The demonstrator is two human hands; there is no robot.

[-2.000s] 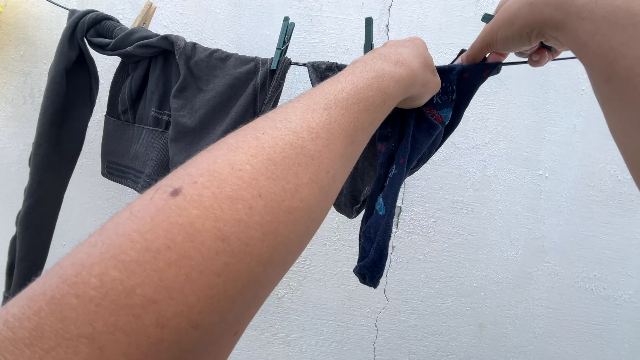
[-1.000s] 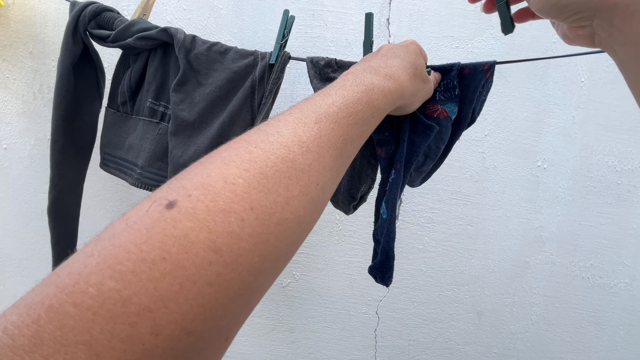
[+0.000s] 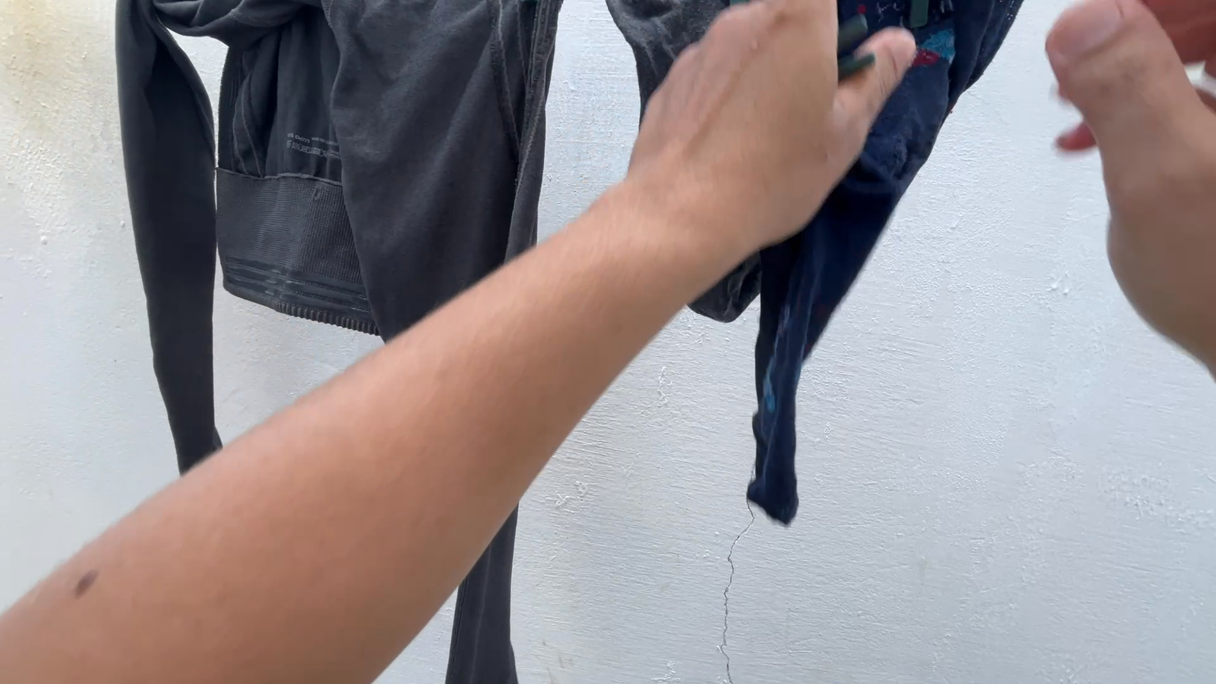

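My left hand (image 3: 741,123) is at the top centre, in front of a navy patterned garment (image 3: 855,190), with a dark green clothespin (image 3: 855,49) between thumb and fingers. Another green clothespin (image 3: 919,11) shows on the navy cloth, just right of my thumb. My right hand (image 3: 1140,142) is off to the right, partly out of frame, its fingers apart and no object visible in them. A faded dark grey garment (image 3: 727,294) hangs partly behind my left hand and the navy one.
A dark grey long-sleeved garment (image 3: 427,142) with a ribbed band hangs at left, partly behind my left forearm. Behind everything is a rough white wall (image 3: 997,475) with a thin vertical crack (image 3: 730,579). The clothesline is above the frame.
The clothespin that my right hand held a second ago is no longer seen in it; a clothespin now shows on the navy cloth. The view has dropped below the line.
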